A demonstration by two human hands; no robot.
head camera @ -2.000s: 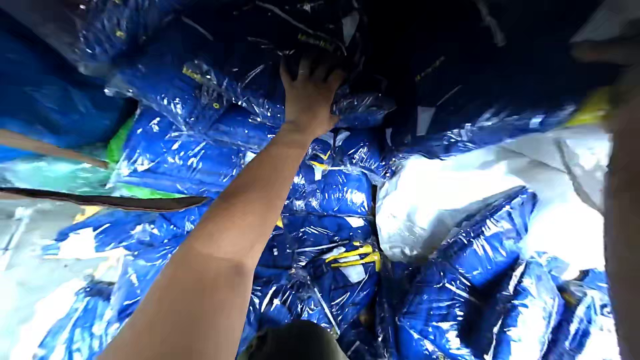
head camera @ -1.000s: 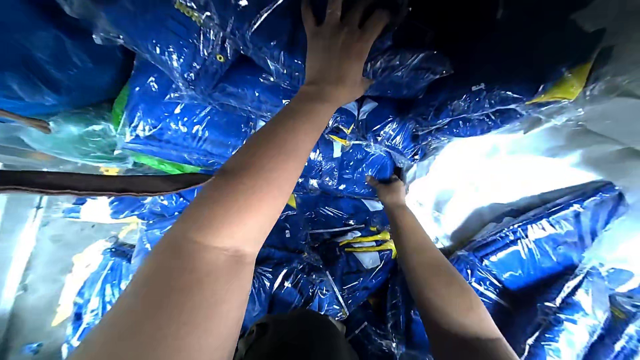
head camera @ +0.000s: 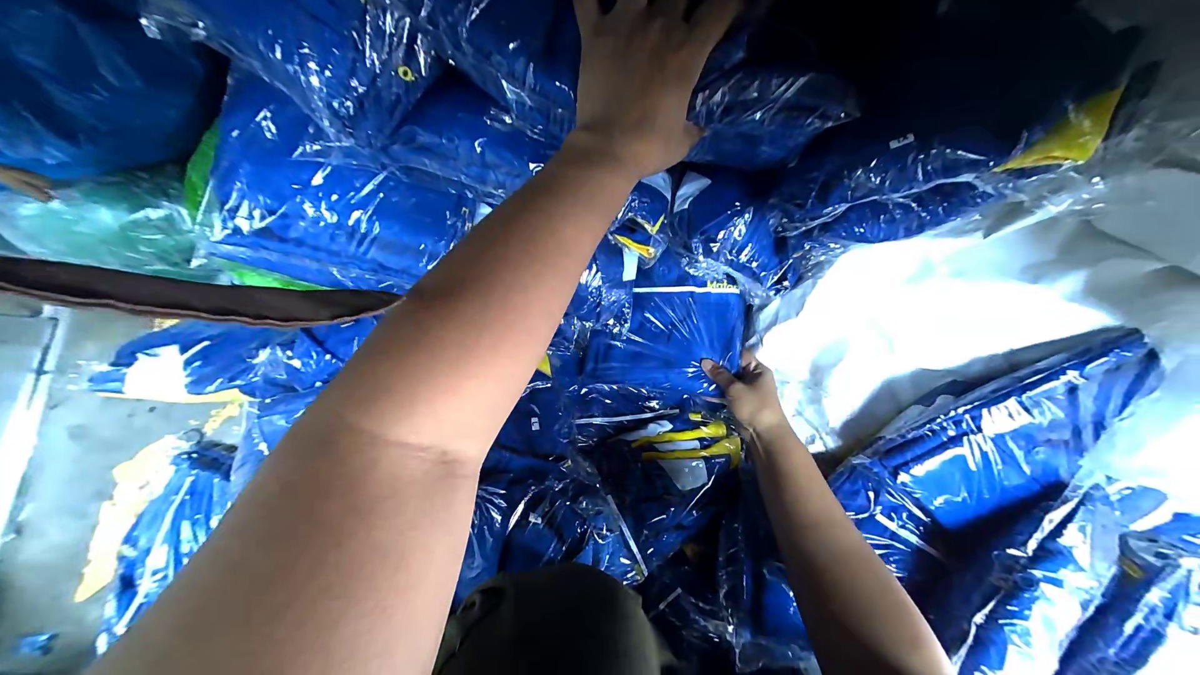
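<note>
Blue folded garments in clear plastic bags are stacked all around my hands. My left hand [head camera: 647, 89] presses, fingers spread, on an upper bagged bundle [head camera: 773, 108] at the top middle; its fingertips are in shadow or cut off by the frame's edge. Lower down and to the right, my right hand [head camera: 745, 389] pinches the edge of a blue bagged garment [head camera: 656, 333] between thumb and fingers, and the plastic is pulled into creases there. Just below lie bagged garments with yellow trim [head camera: 689, 441].
White sheeting [head camera: 909, 309] spreads at the right, with more bagged blue garments [head camera: 994, 441] on it. A dark strap or fabric edge [head camera: 187, 298] juts in from the left above a grey floor [head camera: 56, 450]. Part of another person's hand [head camera: 26, 182] shows at the far left.
My right hand, at the far right edge two seconds ago, has come in to the middle stack and now grips a bag's edge. My left hand stays on the upper bundles. The view has shifted.
</note>
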